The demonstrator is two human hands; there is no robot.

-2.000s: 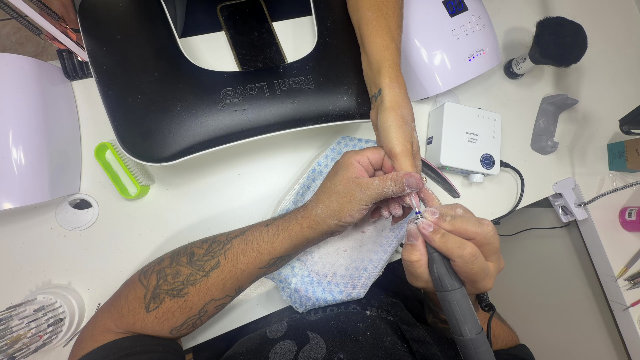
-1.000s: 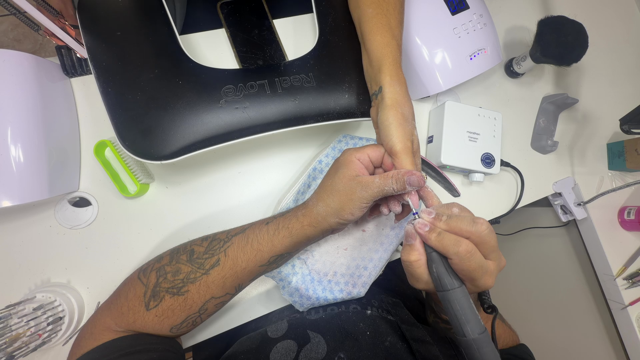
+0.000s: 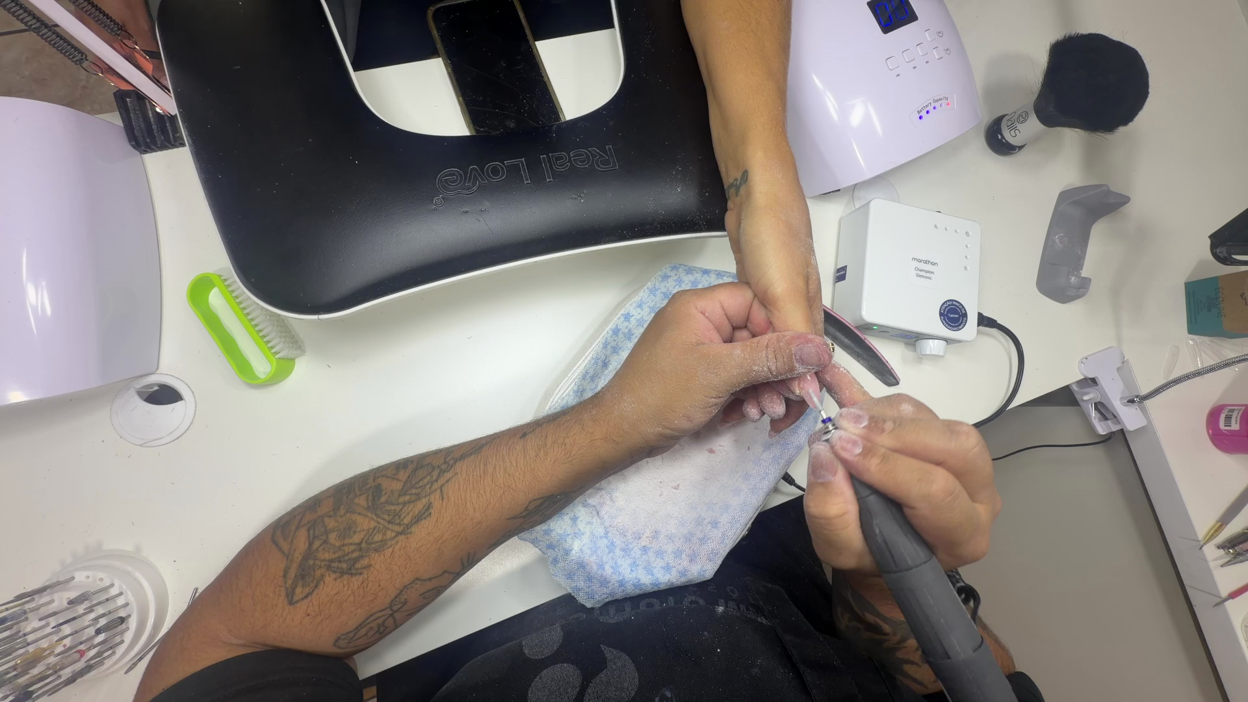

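Note:
My left hand (image 3: 717,366) is closed around the fingers of another person's hand (image 3: 780,244), which reaches in from the top past the black armrest. Its thumb lies along one of those fingers. In my right hand (image 3: 907,468) is a grey electric nail drill handpiece (image 3: 916,575), gripped near its front end like a pen. The drill's bit (image 3: 824,417) is at the tip of a fingernail held by my left hand; whether it touches cannot be told. Pale dust coats my fingers. Beneath the hands lies a blue-and-white star-patterned cloth (image 3: 643,526).
A black padded armrest (image 3: 468,214) fills the upper left. Close to the hands are a nail file (image 3: 863,346) and a white drill control box (image 3: 907,268). Around them are a nail lamp (image 3: 877,97), a black dusting brush (image 3: 1092,83), a green nail brush (image 3: 239,327) and a holder of drill bits (image 3: 146,595).

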